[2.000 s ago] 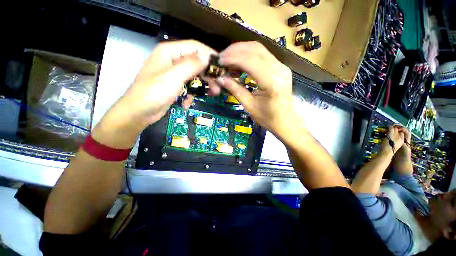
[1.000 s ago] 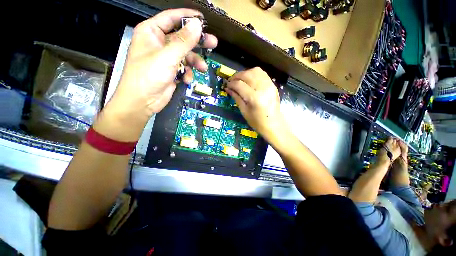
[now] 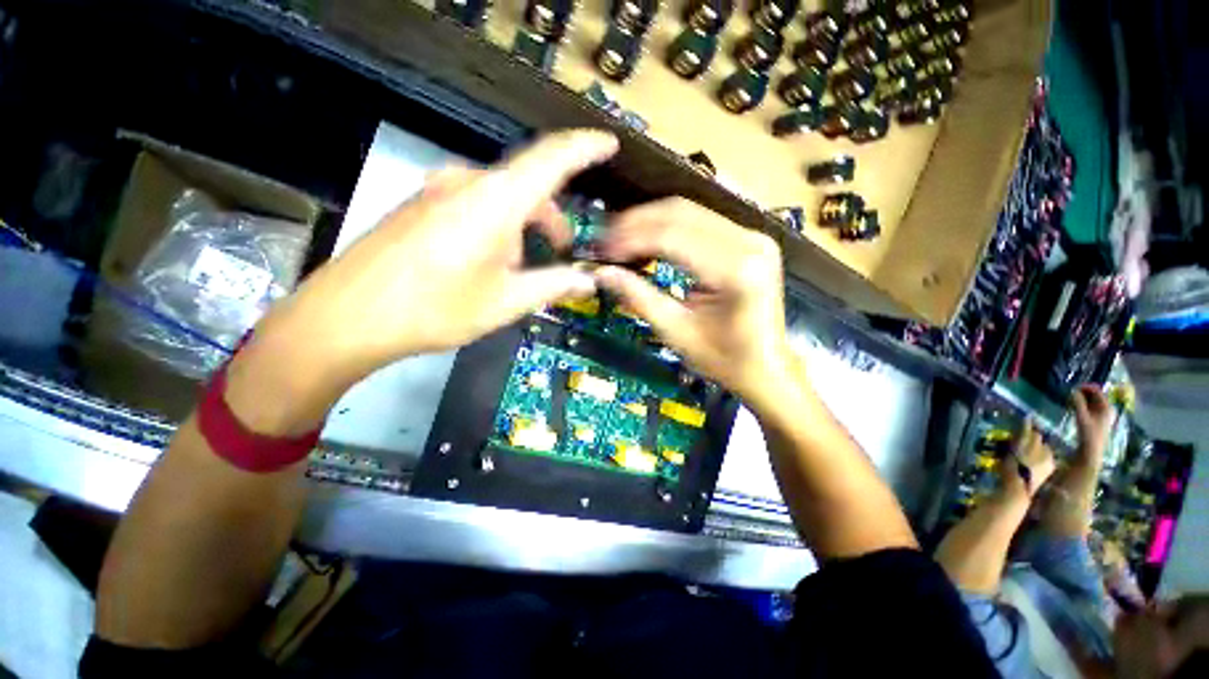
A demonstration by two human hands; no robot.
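Note:
A black carrier [image 3: 583,501] holds green circuit boards [image 3: 603,422] with yellow, white and small dark parts on them. My left hand [image 3: 444,259] is over the upper left of the carrier, its thumb and index finger spread apart. A dark blurred spot shows under its fingers; I cannot tell if it holds a part. My right hand [image 3: 703,285] is over the upper boards, with thumb and fingers bent close together; its fingertips are blurred and any part in them is hidden. The hands nearly touch and cover much of the upper boards.
A cardboard tray [image 3: 915,272] of wound coils [image 3: 743,90] stands behind the carrier. Red and black wire leads [image 3: 988,272] lie to its right. A carton with a clear plastic bag [image 3: 219,272] is at left. Another person's hands [image 3: 1041,458] are at right. The conveyor's metal rail [image 3: 636,551] runs in front.
My left hand has come down from its raised position, and its thumb and index finger have spread. The right hand's fingertips have moved closer to it. The view has shifted, showing more coils.

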